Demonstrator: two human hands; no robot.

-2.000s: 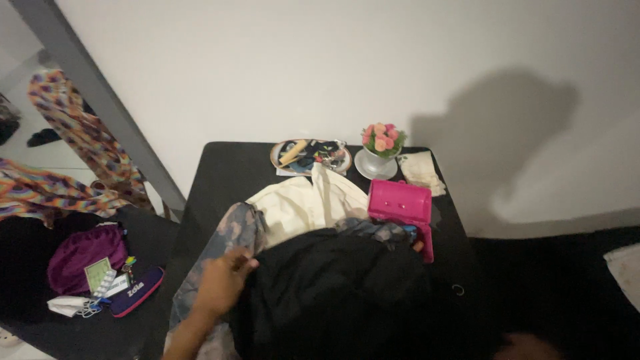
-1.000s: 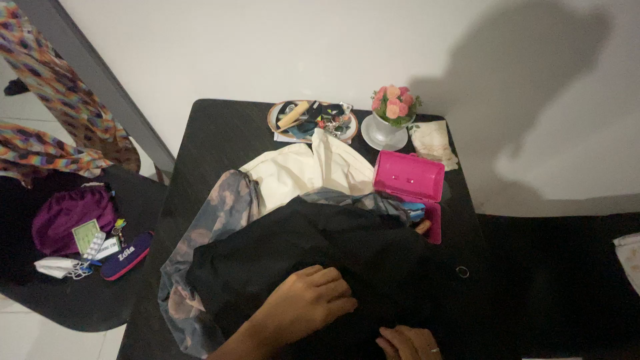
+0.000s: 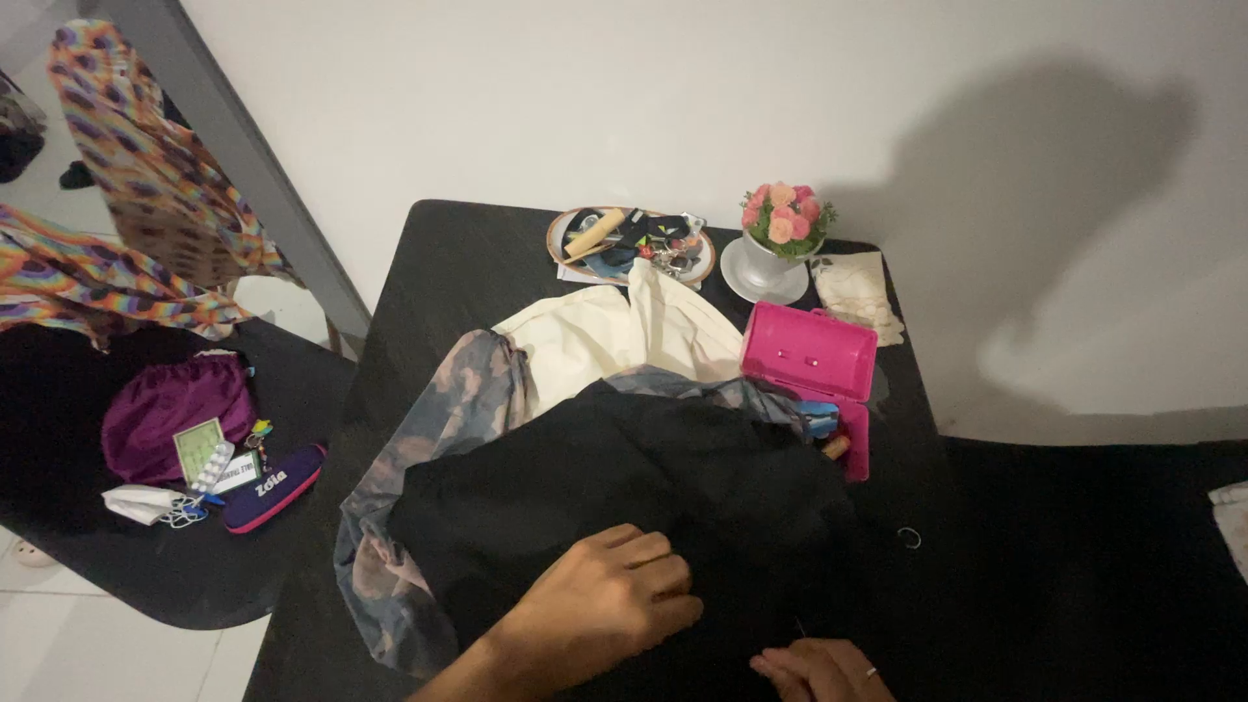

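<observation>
Black cloth (image 3: pixel 604 468) is spread over a camouflage-patterned garment (image 3: pixel 458 390) and a cream garment (image 3: pixel 575 336) on the dark table. My left hand (image 3: pixel 624 595) rests on the black cloth with its fingers curled into it; the fingertips are partly hidden. At the bottom edge, to the right, is my right hand (image 3: pixel 824 671), wearing a ring, its fingers pinched together low over the cloth. A thin, needle-like thing (image 3: pixel 799 627) shows just above those fingers. Beyond the cloth, an open pink plastic box (image 3: pixel 809 349) holds small items, partly covered by fabric.
Behind the garments stand an oval tray (image 3: pixel 710 263) of small items, a flower pot (image 3: pixel 780 244) on a saucer and a folded patterned cloth (image 3: pixel 858 292). A metal ring (image 3: pixel 909 537) lies at right. A chair (image 3: pixel 195 595) at left holds a purple pouch (image 3: pixel 175 414) and a zipped case (image 3: pixel 278 487).
My left hand has moved from the black cloth's upper left edge to its lower middle. My right hand, blurred at the bottom edge before, now shows close to the left one. The cloth lies flatter.
</observation>
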